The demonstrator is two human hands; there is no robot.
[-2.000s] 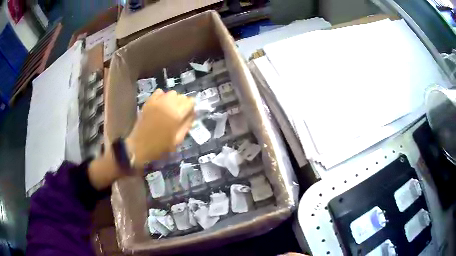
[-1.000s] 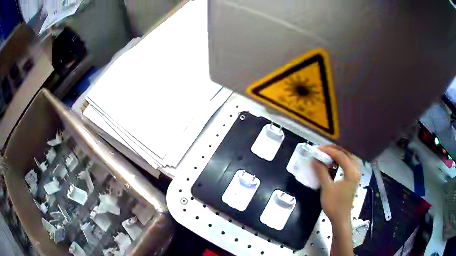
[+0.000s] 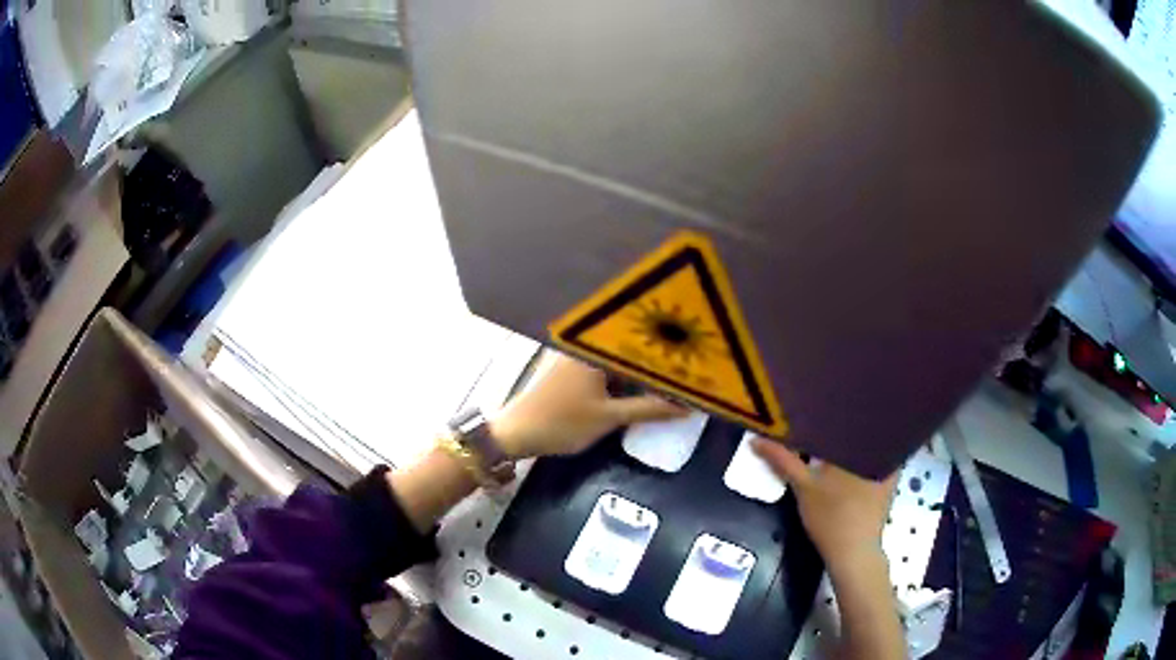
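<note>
A black marking jig (image 3: 548, 516) lies under the laser head. White power adapters sit in its lower left pocket (image 3: 611, 544) and lower right pocket (image 3: 709, 584). My left hand (image 3: 574, 406) reaches in from the left, its thumb at the plug end of the upper left adapter (image 3: 664, 442). My right hand (image 3: 841, 509) has its thumb on the upper right adapter (image 3: 753, 475). The laser head hides the other fingertips of both hands, so I cannot tell if either adapter is gripped.
The grey laser head (image 3: 851, 232) with a yellow warning triangle hangs low over the jig. The perforated table (image 3: 471, 567) is beneath. A carton of adapters (image 3: 213, 419) stands left, white sheets (image 3: 374, 297) behind. A steel ruler (image 3: 976, 503) and dark mat (image 3: 1032, 554) are right.
The view has turned from carton to jig. My left hand has come in to the upper left adapter. My right hand is still at the upper right one, which now lies lower in its pocket.
</note>
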